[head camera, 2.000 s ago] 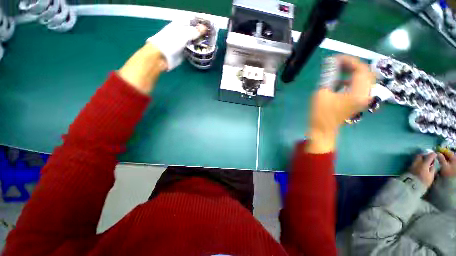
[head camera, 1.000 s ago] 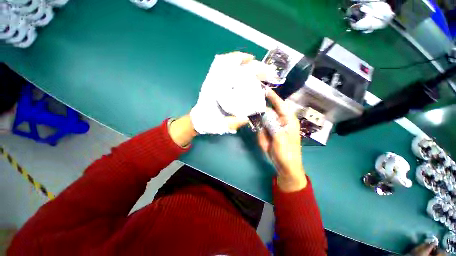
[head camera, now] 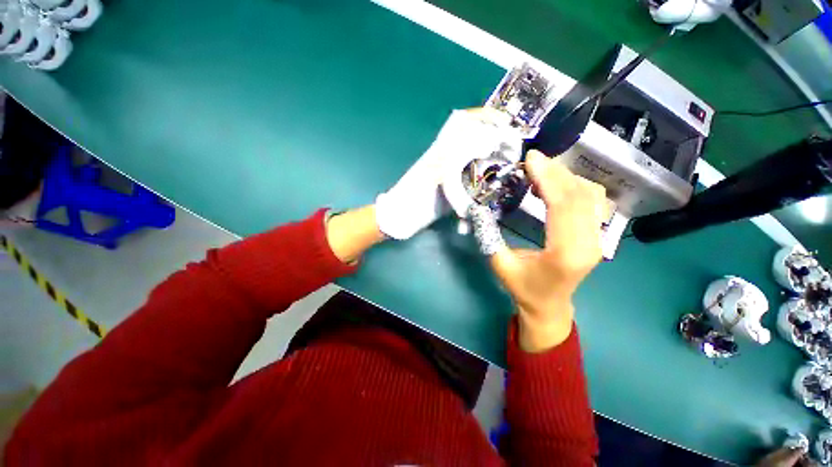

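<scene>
My left hand [head camera: 444,171], in a white glove, holds a white rounded housing with its open face up, showing a dark board and thin coloured wires [head camera: 491,179]. My right hand [head camera: 558,239] is bare with a speckled grey wrap on one finger. Its thumb and wrapped finger touch the right side and lower rim of the housing. Part of the housing is hidden by the glove. Another open unit with a board [head camera: 526,95] lies just beyond my left hand.
The grey screw feeder [head camera: 629,164] stands right of my hands, with a black cylindrical driver [head camera: 721,196] beside it. A white assembly with dark parts [head camera: 737,308] lies at right, near rows of units [head camera: 805,315]. White housings [head camera: 35,32] stand far left. Another person's hand [head camera: 781,458] shows bottom right.
The view has shifted. The housing in my left hand now shows its open face with board and wires. My right hand has spread around its right side.
</scene>
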